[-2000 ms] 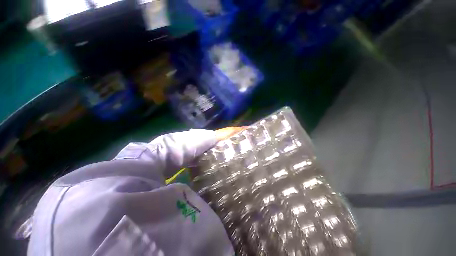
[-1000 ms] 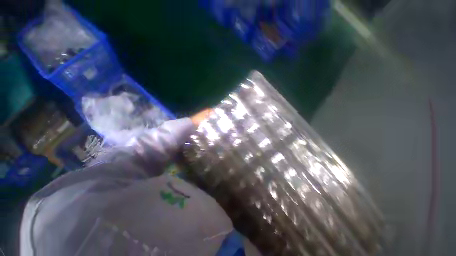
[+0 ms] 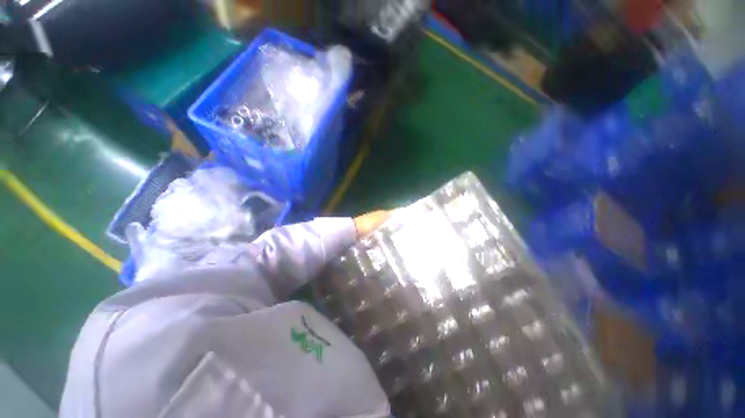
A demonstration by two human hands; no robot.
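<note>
A stack of clear, shiny grey-brown blister trays [image 3: 466,326] with square pockets is held against the body, its lower end cut off by the frame. Strong glare covers its upper pockets. My left hand [image 3: 372,222] grips the trays' upper left edge. Only a small part of the hand shows past the pale lilac-white sleeve, and its fingers are hidden by the trays. My right hand is not in view.
A blue bin [image 3: 253,159] with clear bags and small parts stands beyond my left arm. A second container with crumpled clear plastic [image 3: 192,204] is nearer. Blurred blue totes [image 3: 678,212] lie right. Yellow lines [image 3: 61,229] cross the green floor.
The view has moved across the floor. The blue bin now shows nearer the centre, and blue totes fill the right side instead of the grey floor. My left hand still holds the trays.
</note>
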